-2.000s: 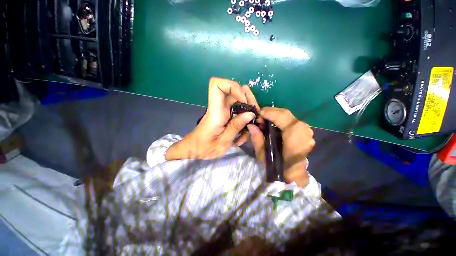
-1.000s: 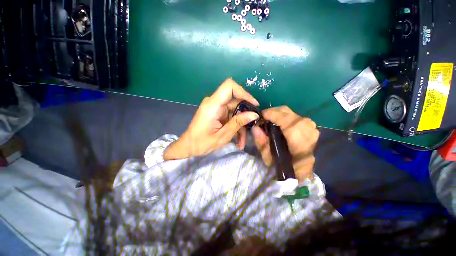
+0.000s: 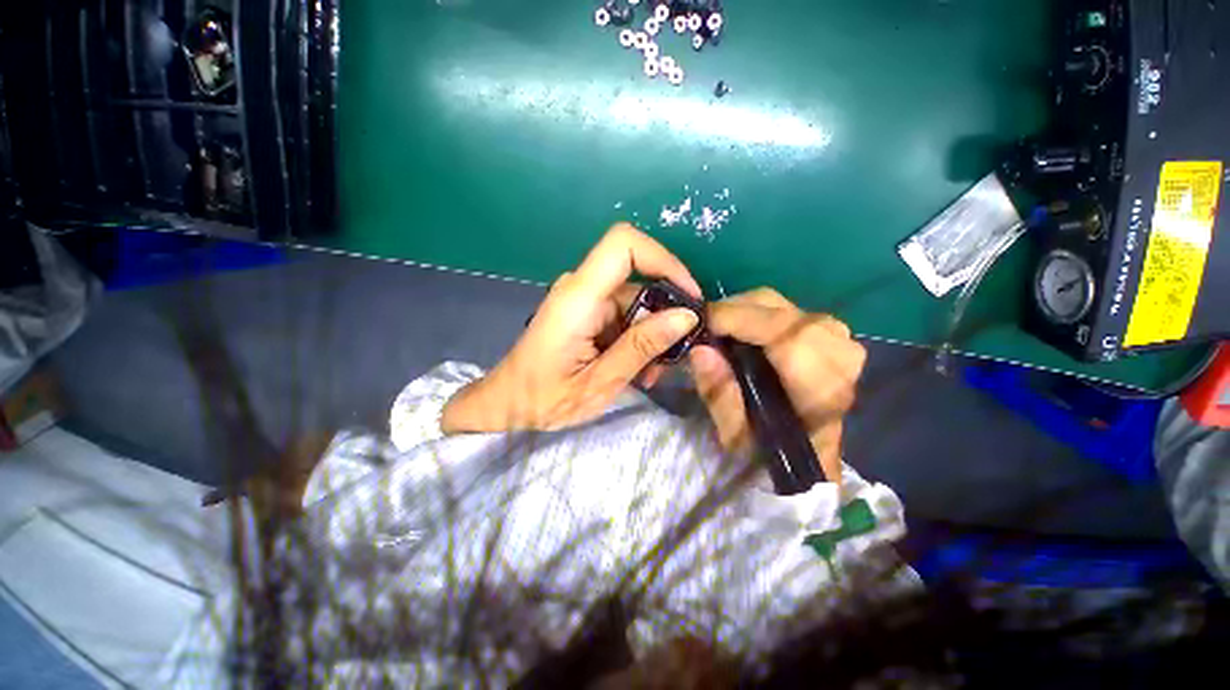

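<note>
My left hand holds a small black rounded-square watch case between thumb and fingers, above my lap near the bench edge. My right hand is closed around a dark glossy dispensing syringe, whose rear end points down toward my wrist. A white and green cap shows at that rear end. The right fingertips are at the right side of the case. Whether they touch it, and whether they pinch a tiny part, I cannot tell. The syringe's needle is not clearly visible.
White specks lie on the green mat beyond my hands, with black and white rings farther back. A black tray stands left. A black dispenser controller with a gauge stands right, beside a whitish packet.
The syringe has tilted, its rear end swinging to the right with the green cap. The case has turned in my left fingers and shows more of its face. The whole view has shifted slightly.
</note>
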